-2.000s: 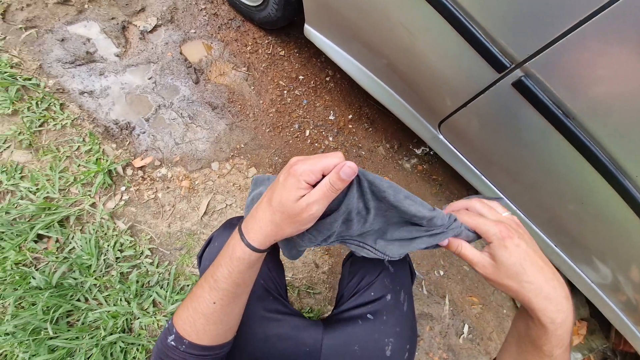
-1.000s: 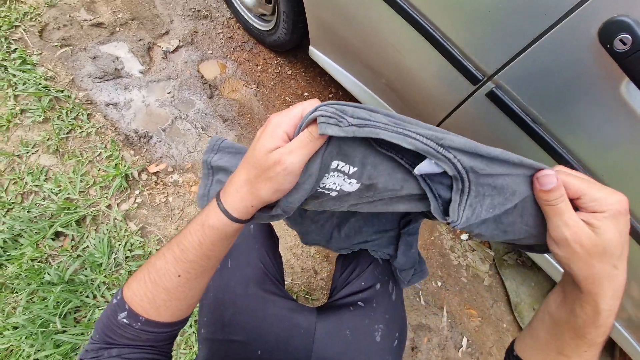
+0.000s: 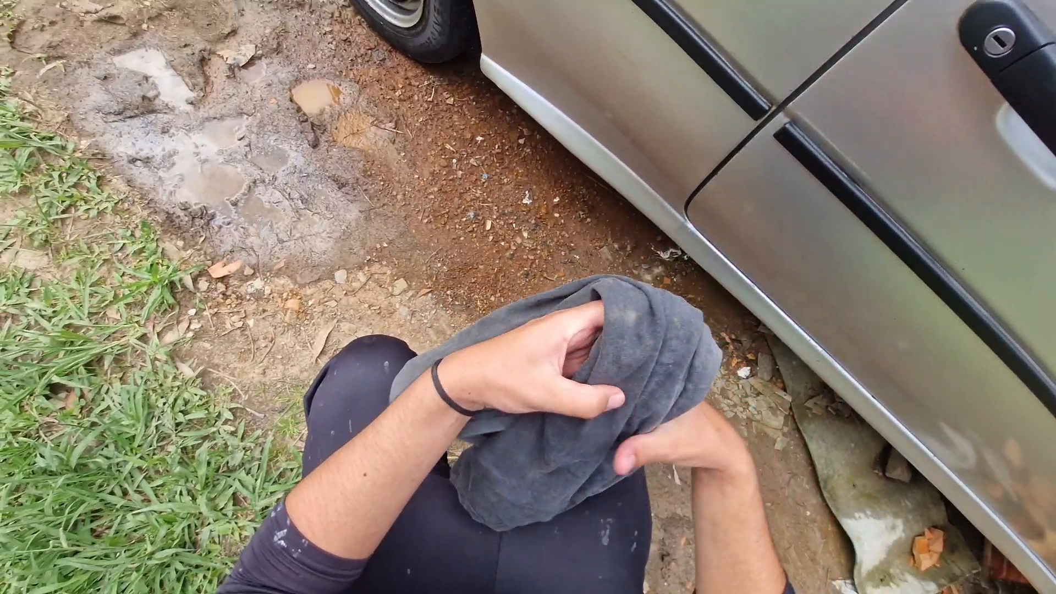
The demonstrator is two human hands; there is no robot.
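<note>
A dark grey cloth garment [image 3: 652, 355], bunched and folded, lies between my two hands above my thighs. My left hand [image 3: 544, 363] has its fingers tucked under a fold of the fabric, with the thumb resting on the outside; a black band circles that wrist. From the lower right, my right hand [image 3: 681, 441] holds the bundle, its thumb on the front and its fingers hidden behind the cloth. The lower end of the garment hangs over my lap.
A silver-grey car door [image 3: 907, 206] with a black handle [image 3: 1006, 62] stands to the right, a tyre [image 3: 437, 33] at the top. Muddy puddles [image 3: 210, 181] lie upper left and grass [image 3: 107, 396] at the left. A weathered slab [image 3: 858, 470] lies beside the car sill.
One second ago the garment was stretched wide between my hands, its print showing. Now it is bunched up and no print is visible. My right hand has moved left, closer to my left hand.
</note>
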